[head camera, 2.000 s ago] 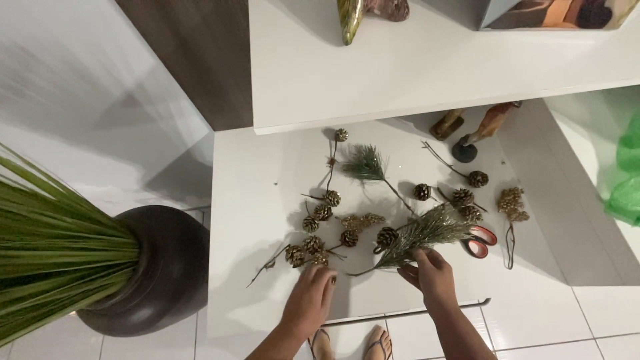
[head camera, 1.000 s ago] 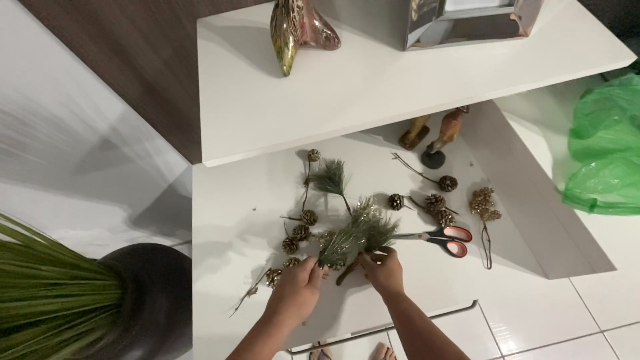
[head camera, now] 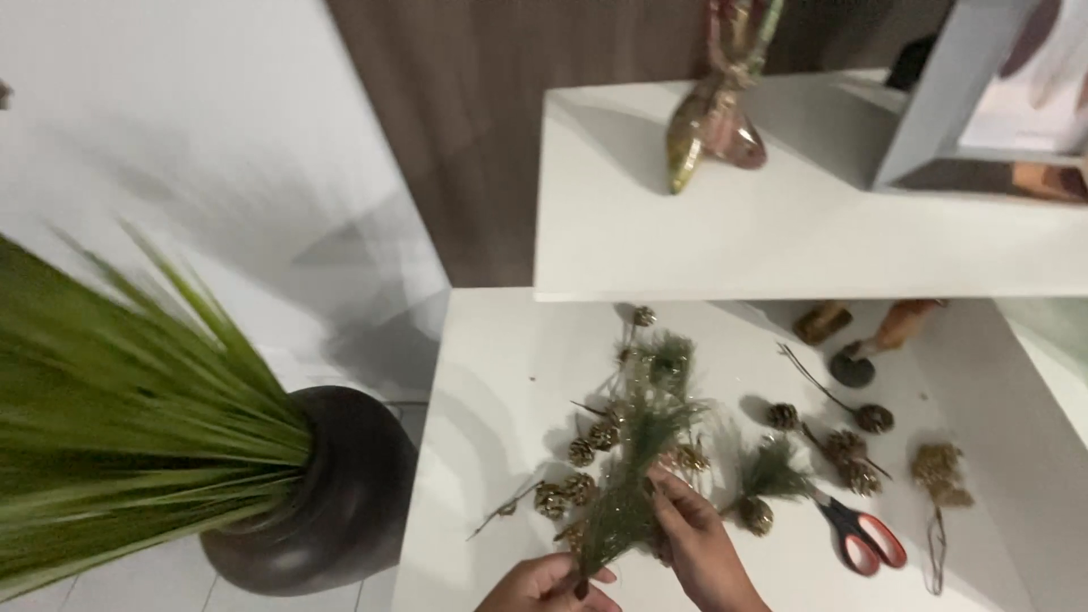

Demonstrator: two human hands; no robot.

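Note:
My left hand [head camera: 557, 582] grips the lower stem end of an artificial pine sprig [head camera: 625, 510] with glittery needles. My right hand [head camera: 693, 531] pinches the same sprig higher up, its fingers partly behind the needles. Another green sprig [head camera: 769, 467] lies to the right of my right hand, by a small pine cone [head camera: 754, 515]. Scissors [head camera: 863, 535] with black and red handles rest further right, their blades partly hidden. Gold-tinted pine cones on twigs [head camera: 565, 495] lie left of the held sprig, more cones [head camera: 850, 459] to its right. A gold dried-looking sprig [head camera: 937, 476] lies at the far right.
The white lower surface [head camera: 484, 382] sits beneath a white upper shelf [head camera: 612, 255]. On that shelf stand a glossy ornament [head camera: 714, 136] and a picture frame [head camera: 905, 144]. Figurines [head camera: 852, 361] stand at the back below. A dark pot [head camera: 340, 501] with long green leaves [head camera: 170, 425] is at left.
The held sprig now points upward and away between my hands. The second green sprig now lies beside the scissors. The view has shifted left and closer.

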